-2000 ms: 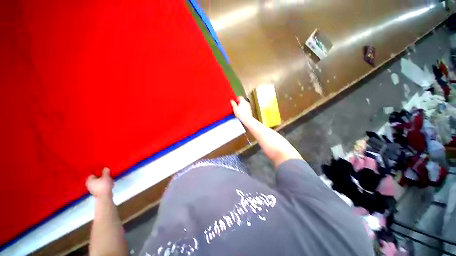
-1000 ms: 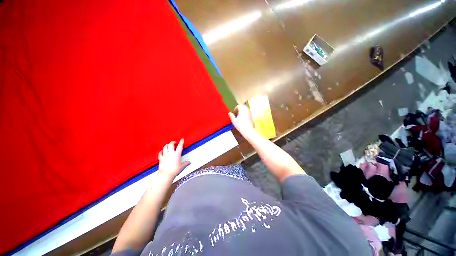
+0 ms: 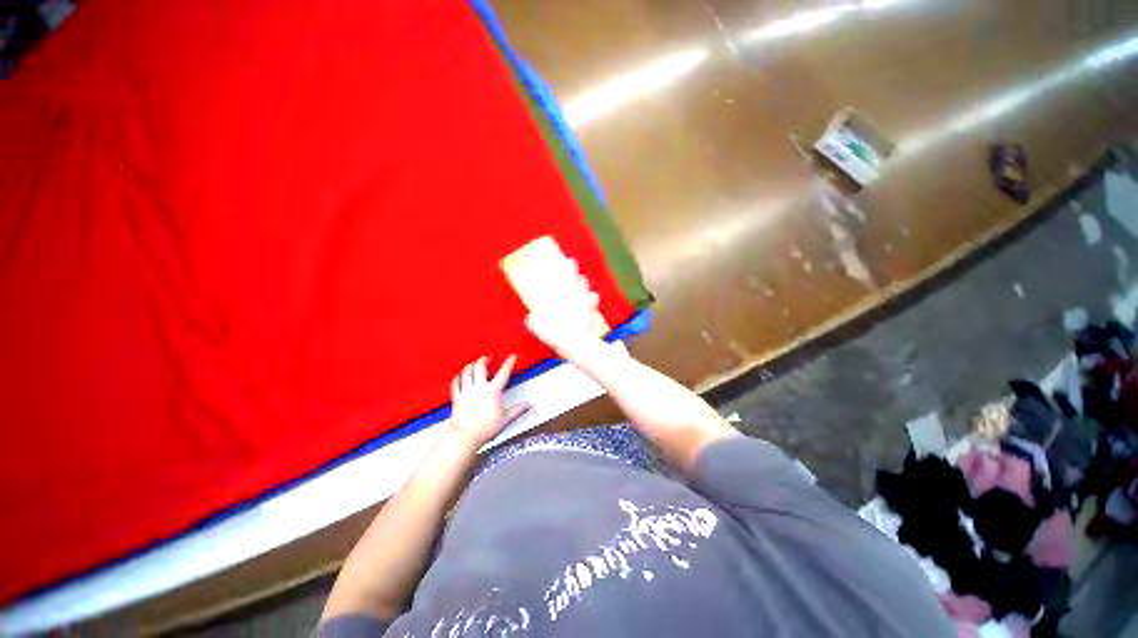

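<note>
The red fabric ply (image 3: pixel 312 224) covers the left part of the table, with green and blue layers showing along its end edge. My right hand (image 3: pixel 568 318) grips the yellow end weight (image 3: pixel 537 264) on the red fabric close to the near corner. My left hand (image 3: pixel 482 401) rests with fingers spread on the fabric's near edge and holds nothing. A white paper strip (image 3: pixel 312 499) runs between the blue edge and the table edge, partly hidden by my left arm.
The brown table (image 3: pixel 736 287) extends to the right, with a small open box (image 3: pixel 854 150) and a dark small object (image 3: pixel 1008 170) on it. Dark, pink and white fabric scraps (image 3: pixel 986 523) lie on the grey floor at the right.
The yellow weight has moved from the bare table beside the lay onto the red fabric, now in my right hand. My left hand has moved right along the near edge.
</note>
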